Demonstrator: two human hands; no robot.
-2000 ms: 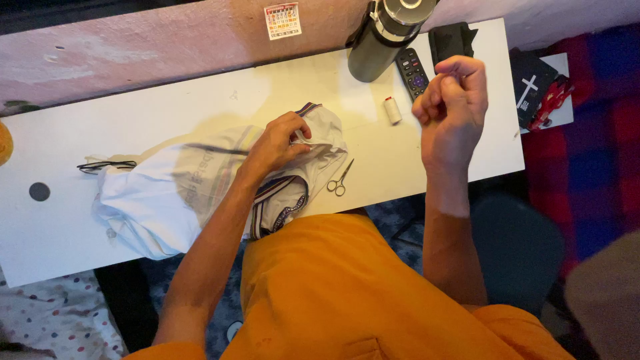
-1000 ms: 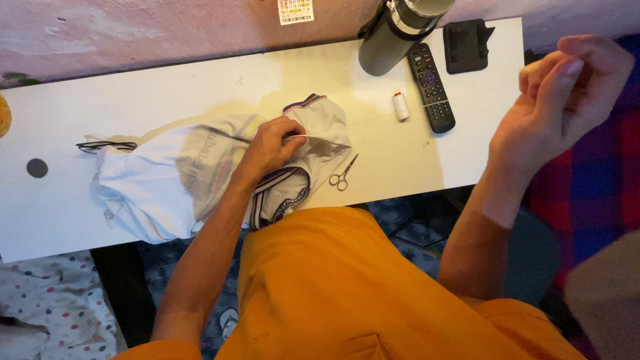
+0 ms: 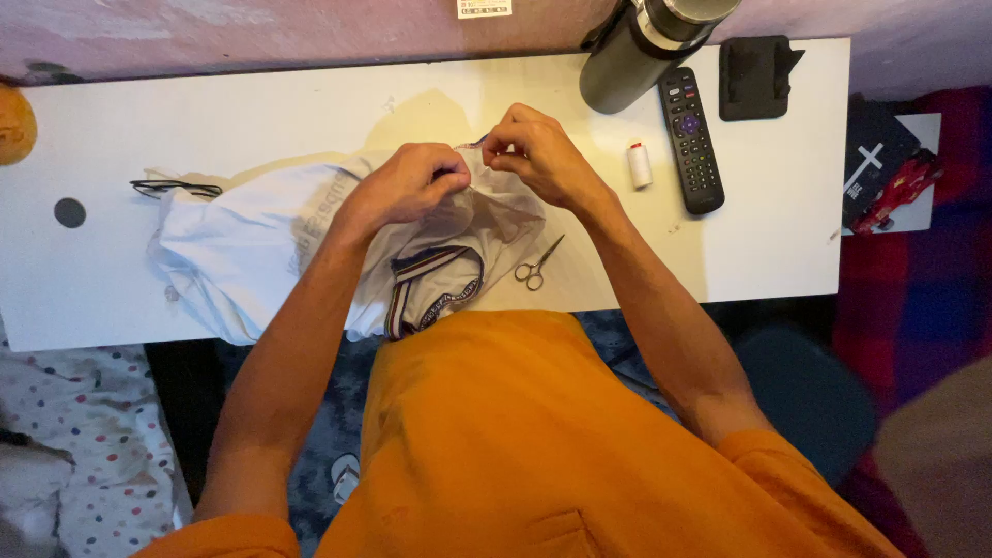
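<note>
A white shirt [image 3: 232, 248] with striped trim on its collar or cuff [image 3: 434, 267] lies bunched on the white table. My left hand [image 3: 422, 182] pinches a fold of its fabric near the upper edge. Just to the right, my right hand [image 3: 535, 151] is held close over the cloth, thumb and fingers pinched together; whether they hold a needle, thread or fabric is too small to tell. Small metal scissors [image 3: 539, 267] lie at the shirt's right side. A spool of white thread [image 3: 639, 166] with a red top lies farther right.
A grey thermos [image 3: 635, 66] stands at the back edge, beside a black remote control [image 3: 691, 139] and a black plastic holder [image 3: 756, 77]. Black-framed eyeglasses [image 3: 177, 188] and a dark round disc [image 3: 70, 212] are on the left. A dark book [image 3: 872, 167] lies beyond the table's right end.
My right hand has come from the raised position at the right back to the shirt, close beside my left hand. The left hand has stayed on the fabric.
</note>
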